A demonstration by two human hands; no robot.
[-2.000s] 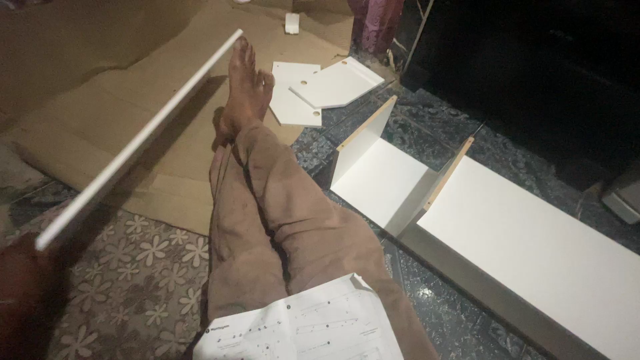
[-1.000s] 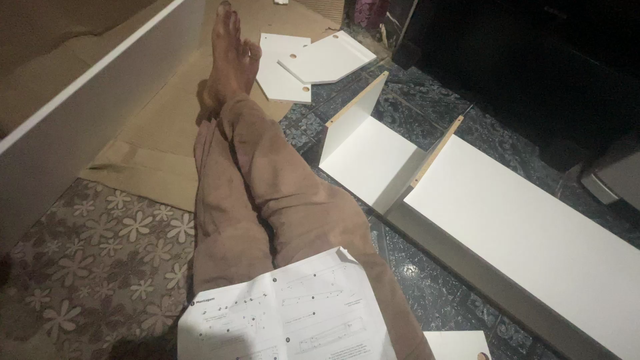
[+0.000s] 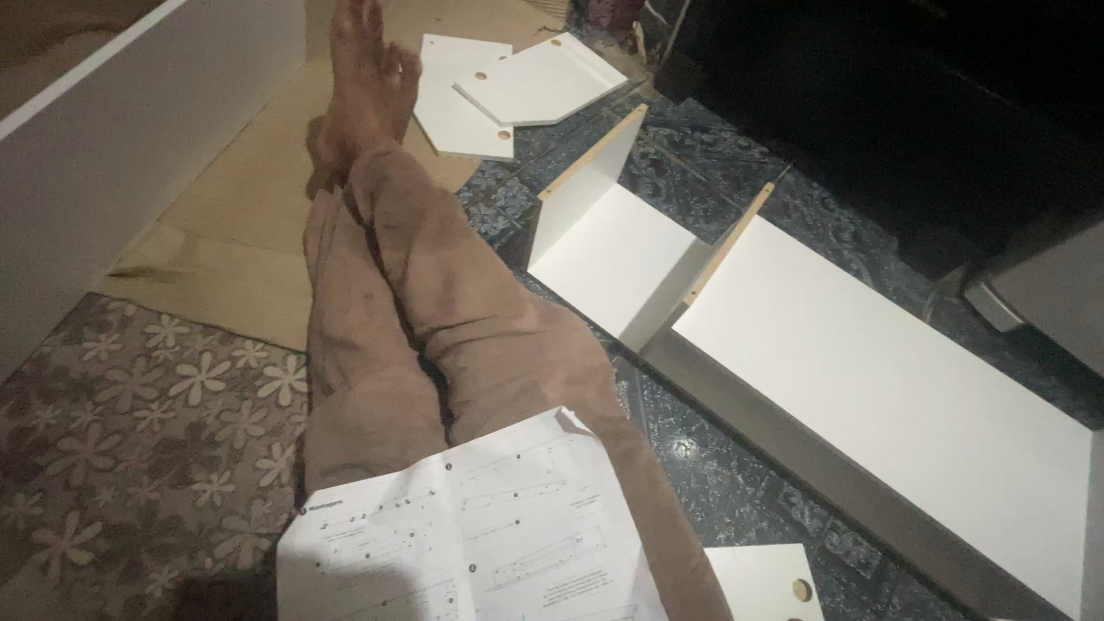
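Neither of my hands shows in the current view. A printed assembly sheet (image 3: 466, 535) with diagrams lies across my thighs. At the upper left a long white panel (image 3: 164, 147) stands on edge; what supports it is out of view. To the right of my legs, a partly assembled white shelf unit (image 3: 880, 379) rests on the tiled floor, with two upright boards and bare wood-coloured edges. Two white angled boards (image 3: 552, 82) with round holes overlap beside my foot. Another white board (image 3: 763, 582) with a round hole is partly visible at the bottom, right of my leg.
My outstretched legs (image 3: 466, 319) cross the middle. Flattened cardboard (image 3: 233, 267) lies under my feet, next to a flower-patterned rug (image 3: 155, 431). Dark patterned tiles (image 3: 750, 466) surround the shelf unit. A large dark object (image 3: 906, 95) and a grey object (image 3: 1052, 293) stand at the right.
The long panel, seen nearly edge-on at the left with a hand at its lower end earlier, now shows its broad face. That hand is out of view. The board at the bottom has come into view.
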